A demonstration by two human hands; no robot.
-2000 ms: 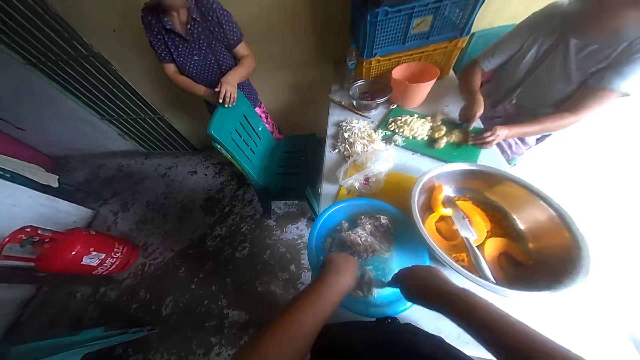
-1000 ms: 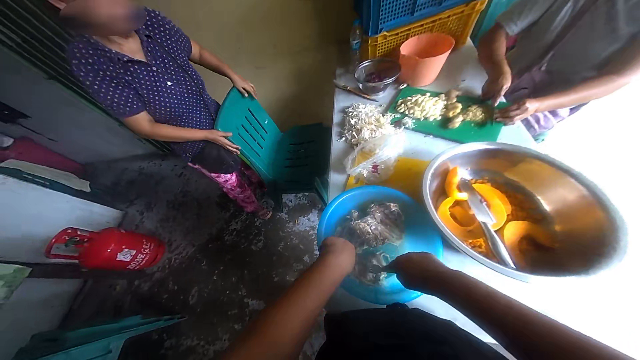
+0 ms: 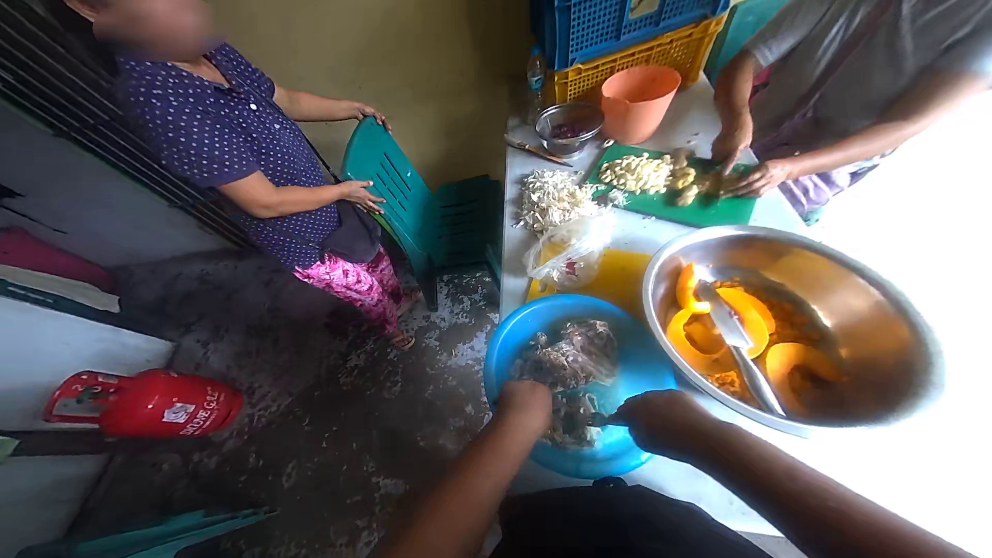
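Observation:
A round blue plastic basin [image 3: 620, 434] stands at the near edge of the white table, holding greyish, wet-looking pieces [image 3: 577, 353], possibly meat, partly in clear plastic. My left hand [image 3: 525, 404] is inside the basin's left side, against the lower pieces; its fingers are mostly hidden. Over the right rim, my right hand [image 3: 659, 422] is closed on a thin dark-handled tool [image 3: 608, 419], perhaps a knife, whose tip reaches the same pieces. Right of the basin is a large steel bowl [image 3: 876, 310] with cut squash [image 3: 748, 318] and a metal knife [image 3: 740, 349].
One person stands at left, hands on a green plastic chair [image 3: 395, 182]; another works at a green cutting board [image 3: 725, 209] with peeled garlic. Shredded white pieces [image 3: 554, 199], a plastic bag [image 3: 573, 248], an orange container [image 3: 639, 105] and crates [image 3: 635, 58] share the table. A red gas cylinder [image 3: 167, 403] lies left.
The person at left has come nearer the table, with the chair still held. My hands stay at the blue basin. The view has shifted somewhat.

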